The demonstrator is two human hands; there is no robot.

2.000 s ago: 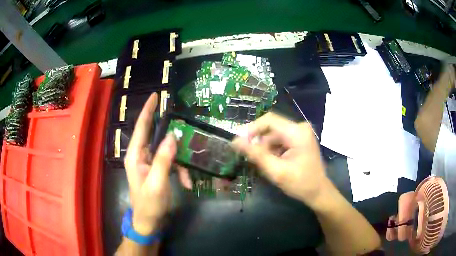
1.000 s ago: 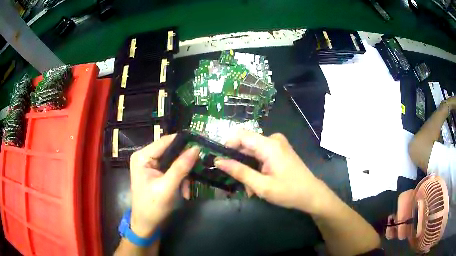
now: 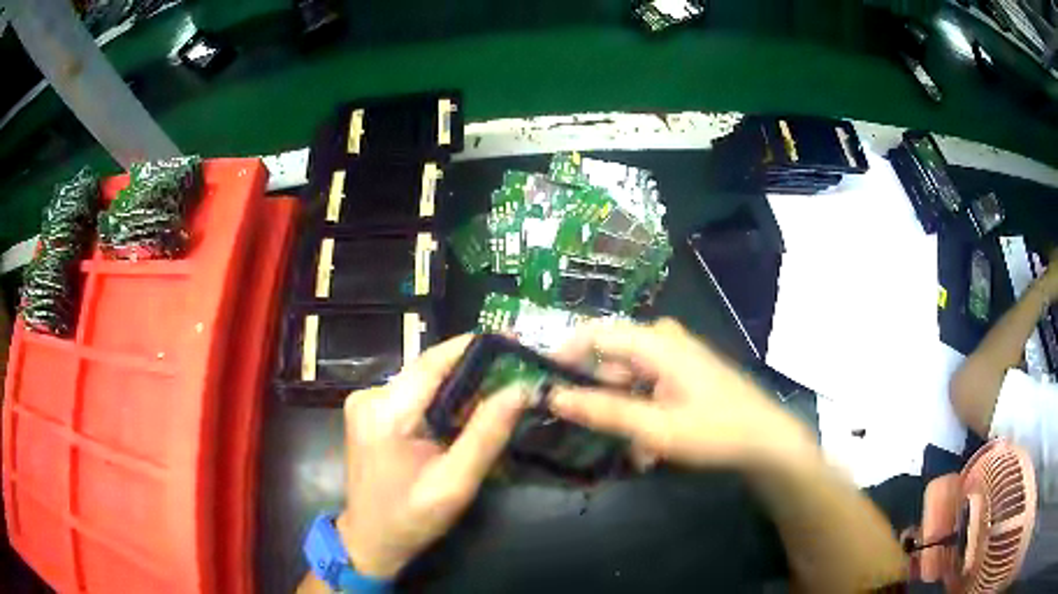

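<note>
A black housing with a green board in it (image 3: 557, 439) is held between both hands at the centre, tilted and blurred. My left hand (image 3: 424, 464) grips its left end, with the thumb on the board. My right hand (image 3: 667, 389) holds its right upper side, with fingers over the board. The fingers hide part of the board. A heap of green circuit boards (image 3: 580, 238) lies just beyond the hands. A column of black housings with pale yellow strips (image 3: 366, 267) stands left of the heap.
Red trays (image 3: 139, 406) stand at left, bearing bundled boards (image 3: 151, 209). White paper (image 3: 853, 290), a black panel (image 3: 737, 279) and a second housing stack (image 3: 801, 151) lie right. A pink fan (image 3: 998, 511) and another person's arm (image 3: 1004, 348) are at far right. A green belt (image 3: 522, 58) runs beyond.
The view has shifted, so the bench things sit lower and further right. My right hand has come from the unit's right end onto the board, and both thumbs now rest on it.
</note>
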